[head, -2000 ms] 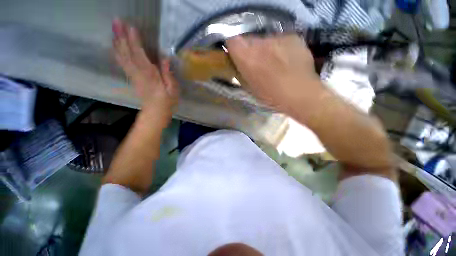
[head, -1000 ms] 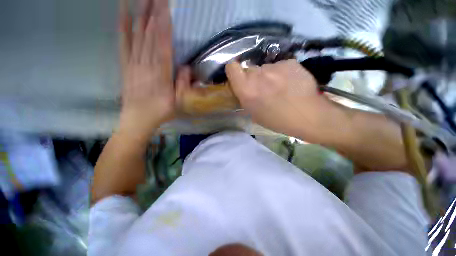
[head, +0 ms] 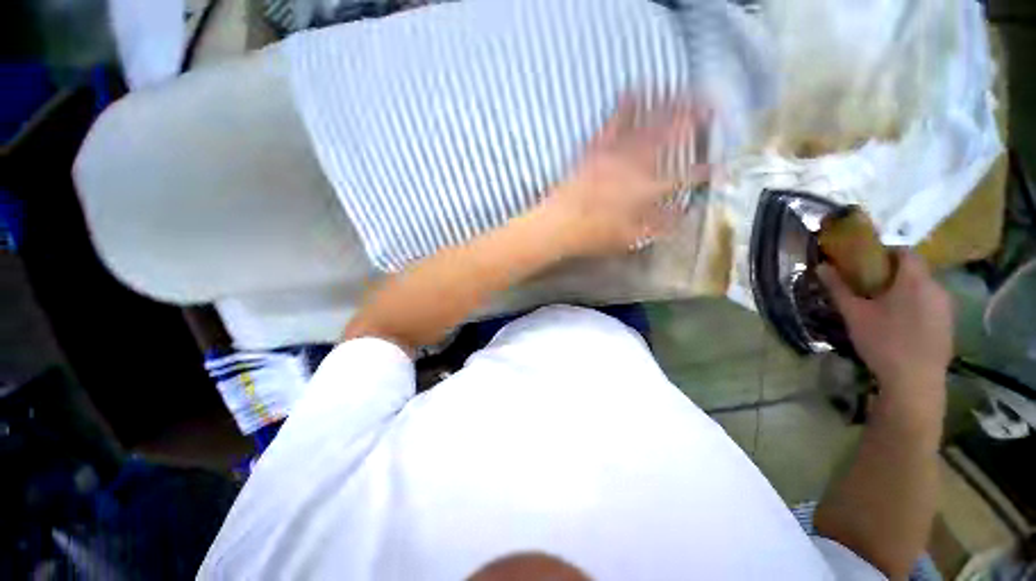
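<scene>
A striped T-shirt [head: 454,114] in thin grey and white stripes lies spread on the pale padded ironing board [head: 193,182]. My left hand [head: 636,176] is blurred, with fingers apart, over the shirt's right end; whether the fingertips touch the cloth is unclear. My right hand [head: 903,323] is closed on the tan wooden handle [head: 858,252] of the steam iron [head: 790,272]. The iron is tilted at the front edge of the scorched white rest cloth [head: 909,187], right of the shirt.
More grey cloth [head: 727,57] is bunched behind my left hand. Striped folds with a yellow band [head: 259,392] hang low at the left below the board. A dark cord runs right from near my right hand. Greenish floor [head: 727,375] shows below the board.
The iron, in my right hand, has moved from the shirt to the right end. My left hand has moved right, across the shirt. The view now takes in the board's rounded left end.
</scene>
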